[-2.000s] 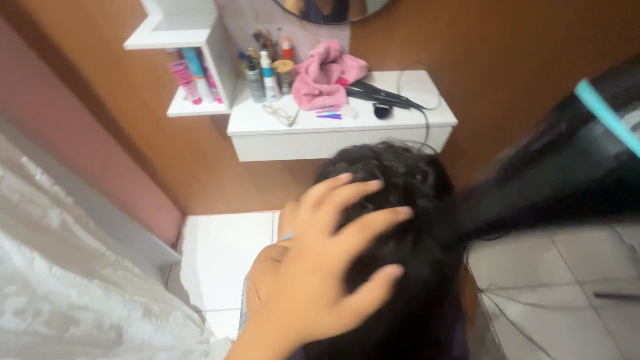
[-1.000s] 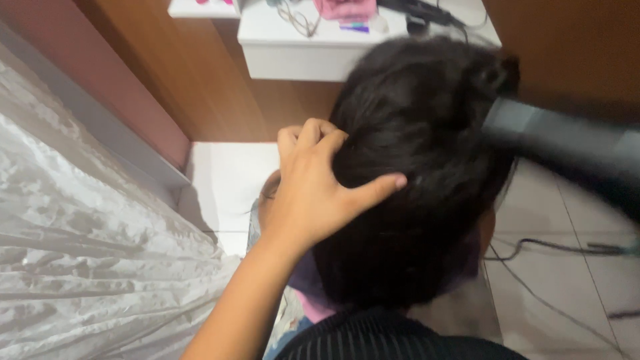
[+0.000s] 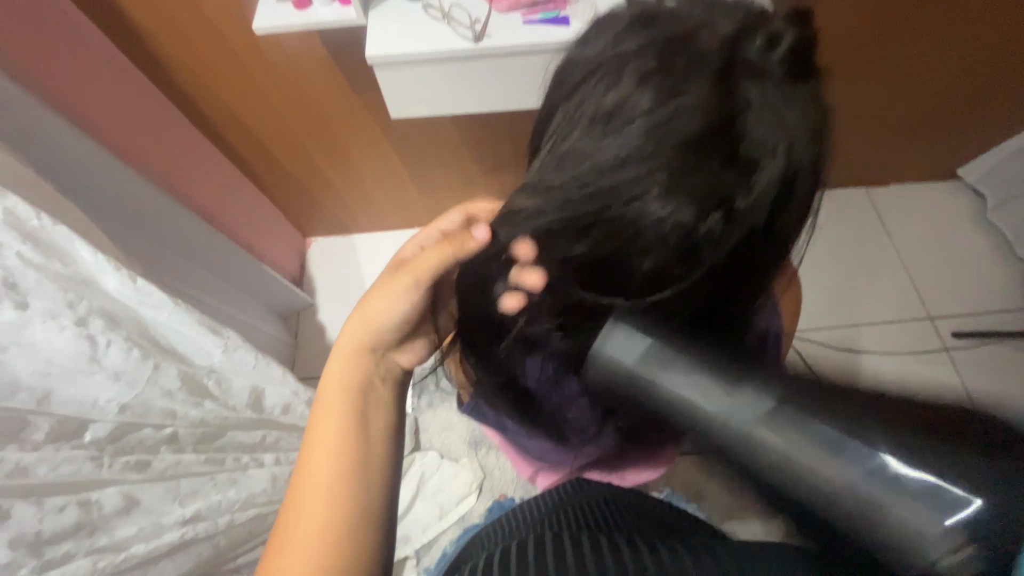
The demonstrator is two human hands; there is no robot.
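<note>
A seated person's dark hair [image 3: 664, 160] fills the middle of the view, seen from behind and above. My left hand [image 3: 448, 272] is at the left side of the head, its fingers curled through and around a section of the hair, with fingertips showing among the strands. A black hair dryer [image 3: 768, 424], blurred, comes in from the lower right, its nozzle close to the lower back of the hair. My right hand is not visible, and the dryer's handle cannot be made out. The person wears a purple and pink top [image 3: 592, 456].
A white wall-mounted table [image 3: 472, 84] stands ahead, holding eyeglasses [image 3: 460, 20] and hair clips [image 3: 546, 18]. A small white shelf [image 3: 308, 18] is to its left. A white lace curtain [image 3: 136, 400] hangs at the left. Cables lie on the tiled floor [image 3: 872, 264] at the right.
My left hand has gone from lying spread on the hair to curling around a section at the left side. The dryer's nozzle has moved from the right of the head to its lower back.
</note>
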